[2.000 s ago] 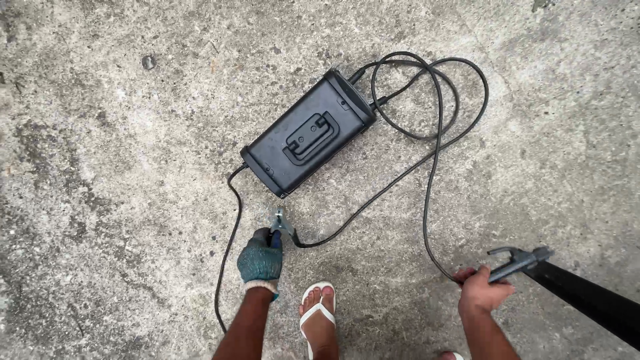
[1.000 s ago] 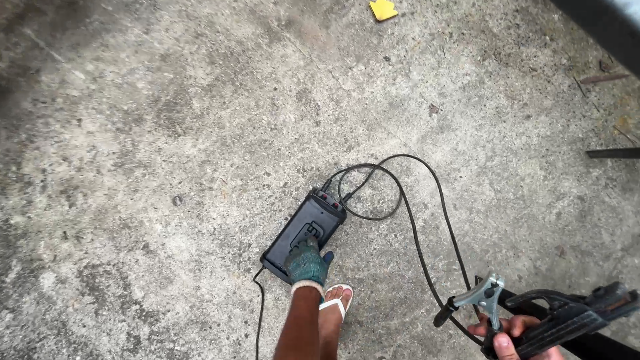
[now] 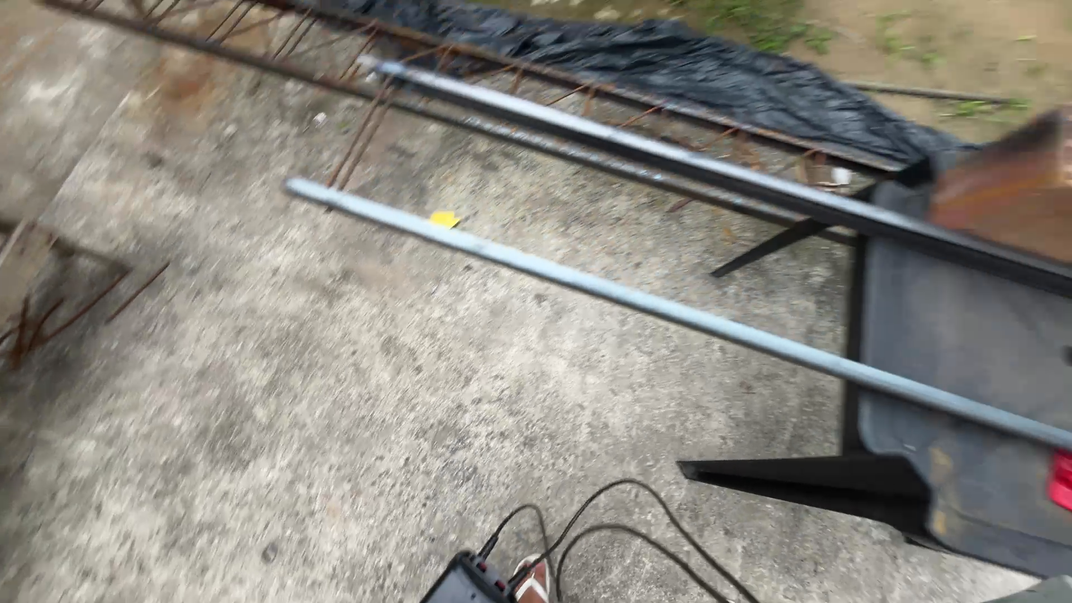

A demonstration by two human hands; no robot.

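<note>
Neither of my hands shows in the head view now. A black portable welding machine (image 3: 469, 581) is cut off by the bottom edge, only its cable end visible. Two black welding cables (image 3: 634, 483) loop from it over the concrete and leave the view at the bottom, to the right. Beside the machine a foot in a white flip-flop (image 3: 533, 579) shows partly behind the cables. The electrode holder and the ground clamp are out of sight.
A black table (image 3: 963, 335) stands at the right, its legs angled outward. A light metal tube (image 3: 586, 282) and a darker metal bar (image 3: 628, 142) extend leftward from it. Behind lie rusty rebar framework (image 3: 360, 138) and black plastic sheeting (image 3: 670, 63). A yellow piece (image 3: 445, 219) lies on the concrete.
The view has swung up toward the table. The gloved left hand, earlier on the machine's handle, and the right hand, earlier with the clamp and electrode holder, have left the view.
</note>
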